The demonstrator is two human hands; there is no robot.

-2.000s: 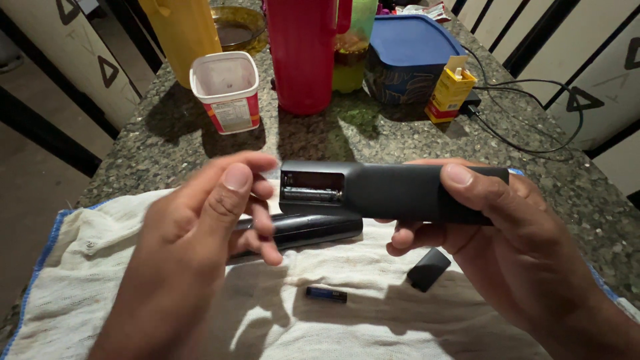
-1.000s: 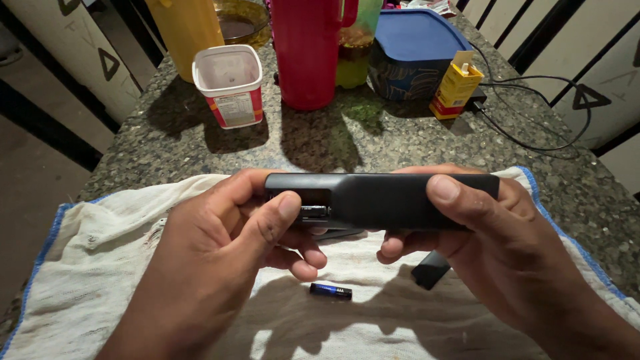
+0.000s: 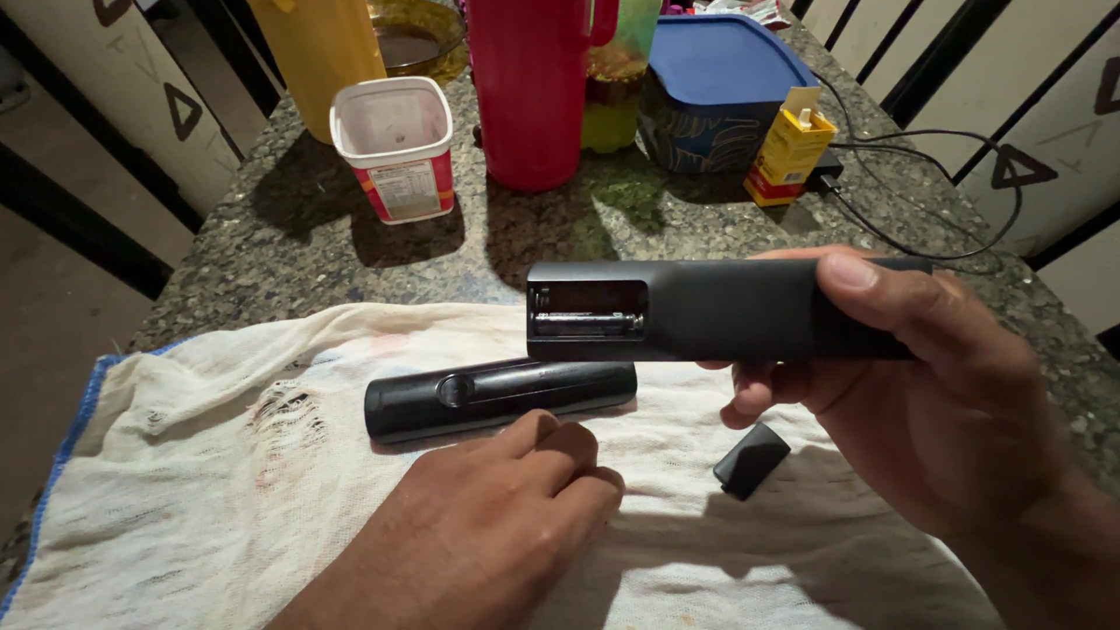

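Observation:
My right hand (image 3: 927,376) holds a black remote control (image 3: 735,311), its back toward me. In the open battery compartment at its left end, one battery (image 3: 582,324) lies along the lower side; the upper slot looks vacant. My left hand (image 3: 525,490) is down on the white cloth (image 3: 201,525), fingers curled under, just below a second black device (image 3: 499,398), perhaps another remote. Its fingertips are hidden, and so is the spot where the loose blue battery lay. A small black battery cover (image 3: 752,462) rests on the cloth below the remote.
On the granite table (image 3: 289,236) stand a white-and-red plastic tub (image 3: 407,188), a red pitcher (image 3: 529,105), a yellow pitcher (image 3: 324,61), a blue-lidded container (image 3: 731,61) and a yellow box (image 3: 792,149). A black cable (image 3: 927,249) curves at the right.
My left hand has left the remote's compartment end and moved down to the cloth, over the place where the loose blue battery showed. My right hand still holds the remote.

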